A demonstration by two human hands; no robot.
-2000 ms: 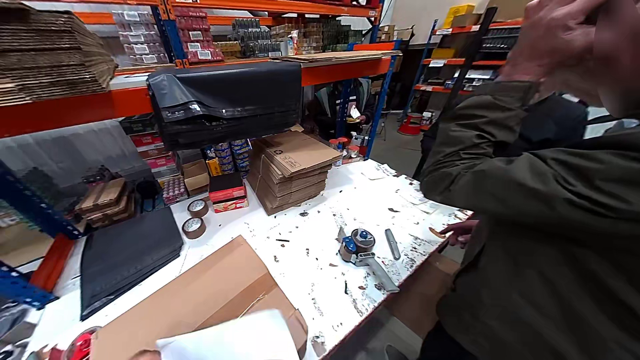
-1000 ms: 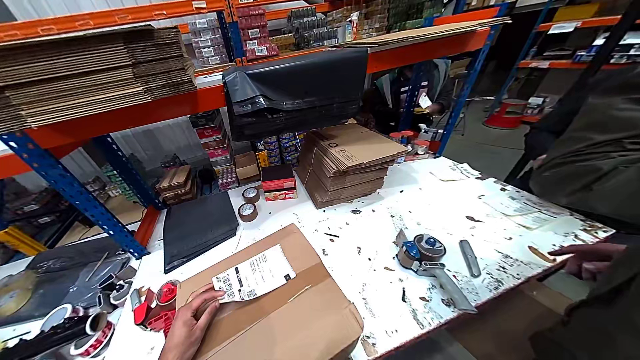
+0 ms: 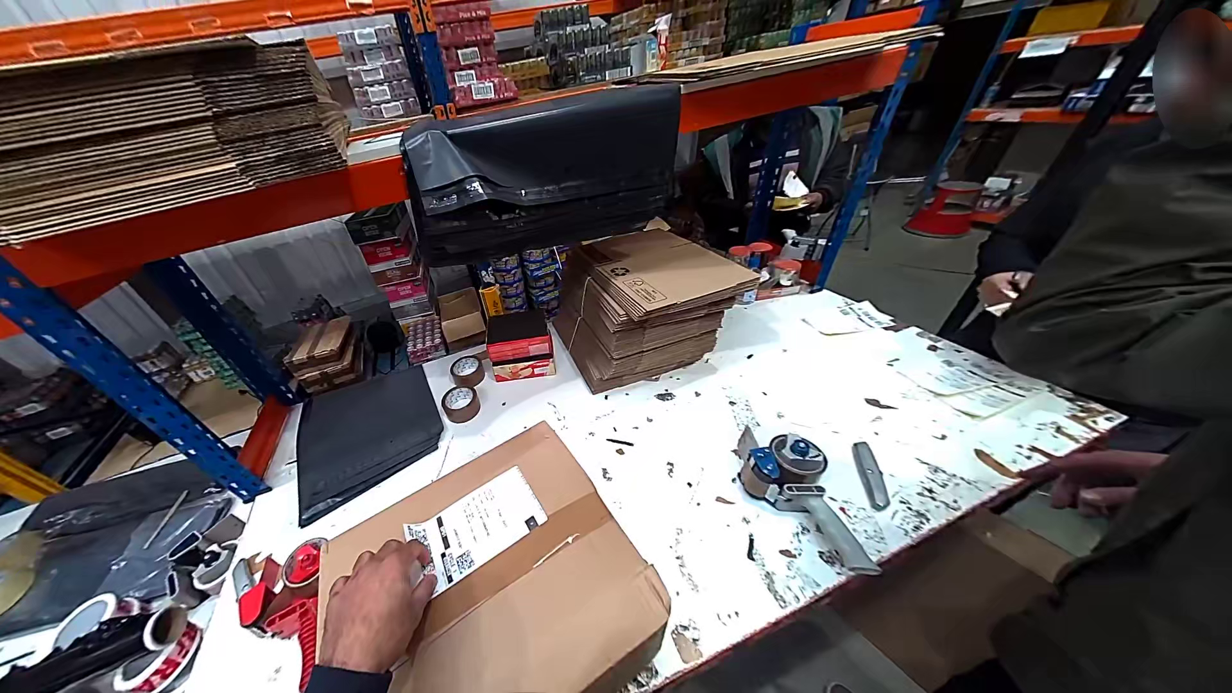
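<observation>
A taped cardboard box (image 3: pixel 539 626) lies on the white worktable at the lower middle. On its top is a white printed label (image 3: pixel 491 525), which bears writing and printed codes. My left hand (image 3: pixel 377 599), coming from a dark sleeve, rests on the box with bent fingers touching the label's left end; it does not visibly grip anything. My right hand is out of view. To the right of the box lie a tape dispenser (image 3: pixel 791 472) with a blue hub and a grey utility knife (image 3: pixel 871 475).
Flattened cartons (image 3: pixel 645 308), brown tape rolls (image 3: pixel 462 403), a red-black box (image 3: pixel 520 342) and black mailing bags (image 3: pixel 366 438) stand behind. Red tape dispensers (image 3: pixel 289 587) lie left. An orange shelf beam (image 3: pixel 241 207) crosses above. At right, a person's hand (image 3: pixel 1107 476) is by the table edge.
The white label, raised and facing away over the box two seconds ago, now lies on the box top under my left fingers. The view has turned, bringing more of the left side in.
</observation>
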